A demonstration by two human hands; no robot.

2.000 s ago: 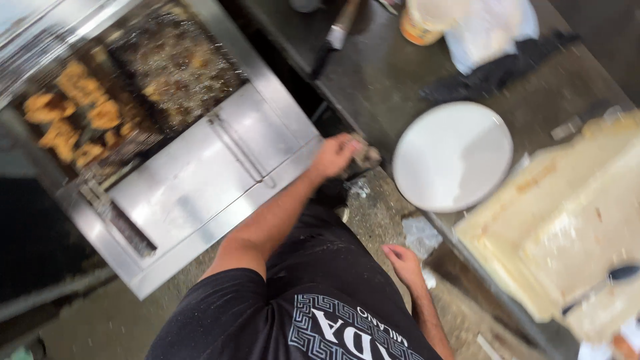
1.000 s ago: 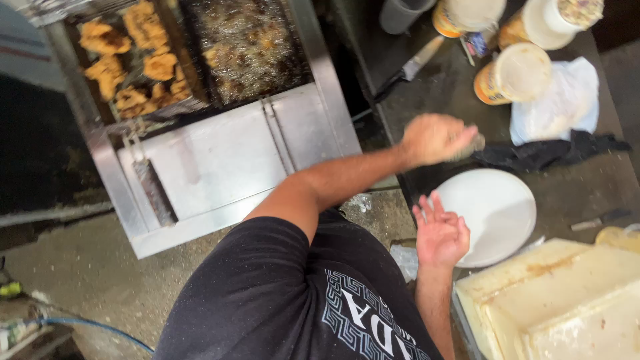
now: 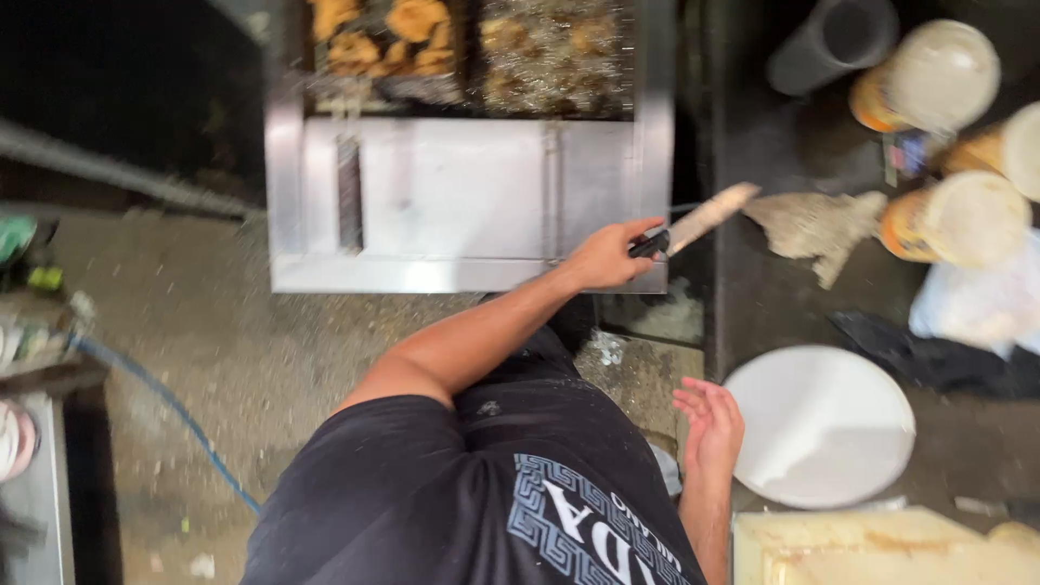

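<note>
My left hand (image 3: pixel 617 253) grips the black handle of a knife (image 3: pixel 705 221) over the fryer's right front corner. The blade points up and right, its tip near a crumpled beige rag (image 3: pixel 816 227) on the dark counter. My right hand (image 3: pixel 711 418) is held low at the counter's edge, fingers apart and holding nothing, beside a round white plate (image 3: pixel 821 426). Whether it touches the plate, I cannot tell. Beyond my left hand, browned fried pieces (image 3: pixel 418 20) sit in the fryer's left well, and other pieces (image 3: pixel 552 57) bubble in oil in the right one.
The fryer's steel front (image 3: pixel 455 195) carries a dark basket handle (image 3: pixel 350 195). On the counter stand a grey cup (image 3: pixel 837 36) and several lidded tubs (image 3: pixel 942 73), near a white plastic bag (image 3: pixel 979 301) and a black cloth (image 3: pixel 886 349). A cream container (image 3: pixel 861 548) sits at bottom right.
The knife, lying on the counter one second ago, is now in my left hand, which has moved back over the fryer's corner. The beige rag now lies spread on the counter. The view has turned.
</note>
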